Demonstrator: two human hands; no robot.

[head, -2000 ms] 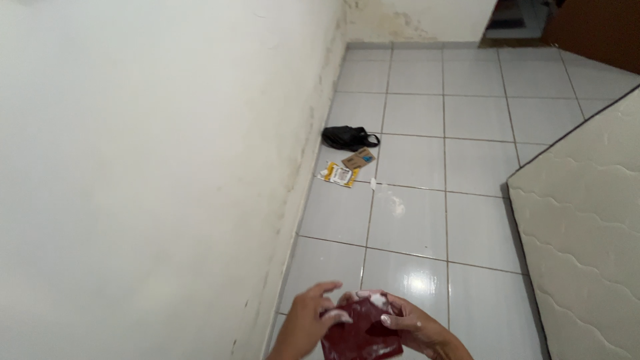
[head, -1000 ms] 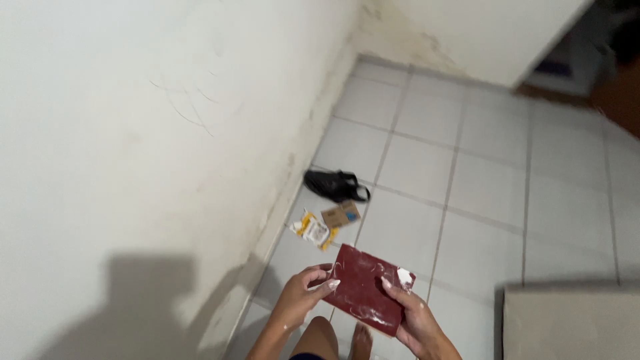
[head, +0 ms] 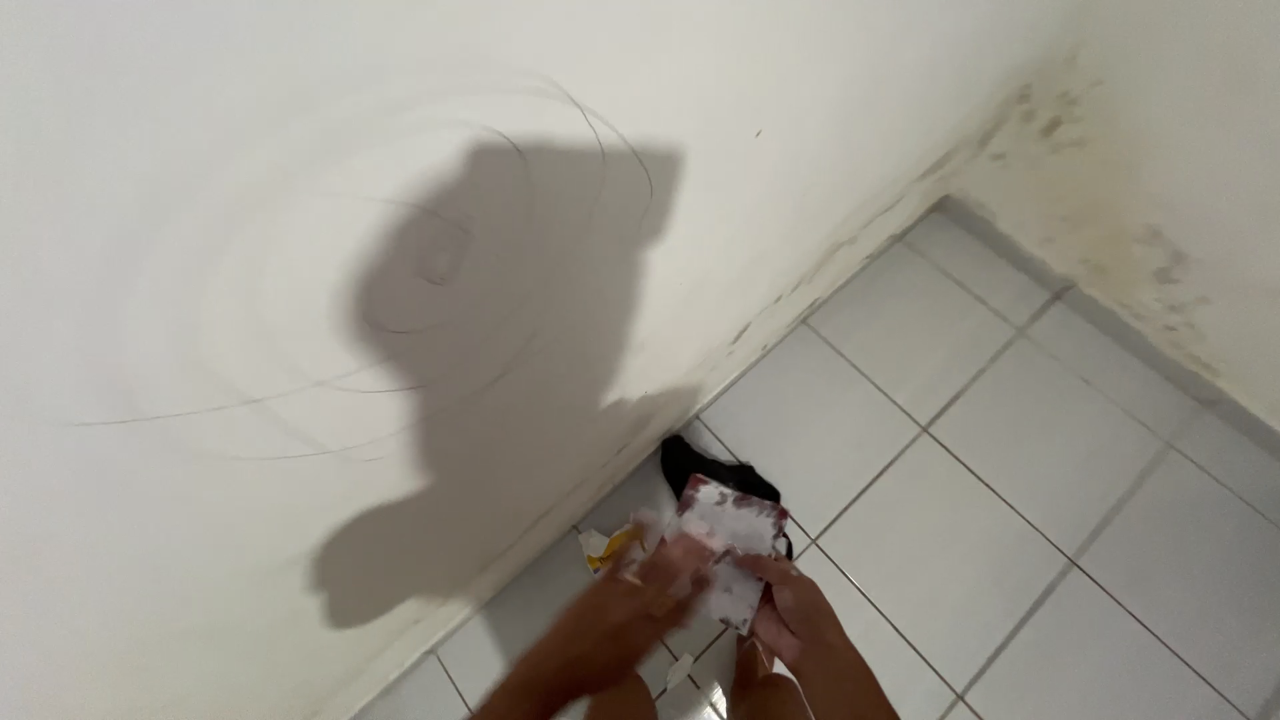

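A dark red flat sheet or pad (head: 745,590), its face largely coated in white paste or powder, is held low in the head view. My right hand (head: 790,610) grips its right edge. Over its left part lies my left hand (head: 660,590), blurred, with its fingers at the white surface; whether it grips the sheet cannot be told. Past the sheet, a black bag (head: 700,465) rests on the floor against the wall, partly covered by the sheet. A torn yellow and white packet (head: 612,548) lies left of the sheet, partly behind my left hand.
A white wall (head: 250,250) with dark curved hair-like lines and a large shadow rises on the left. Another wall (head: 1180,200) with stained, peeling paint meets it at a corner. White floor tiles (head: 1010,480) stretch right. A small white scrap (head: 680,670) lies near my legs.
The red sheet's visible face was mostly bare a second ago and now shows a broad white coating. My left hand has moved from its left edge onto its face. The view has swung toward the left wall.
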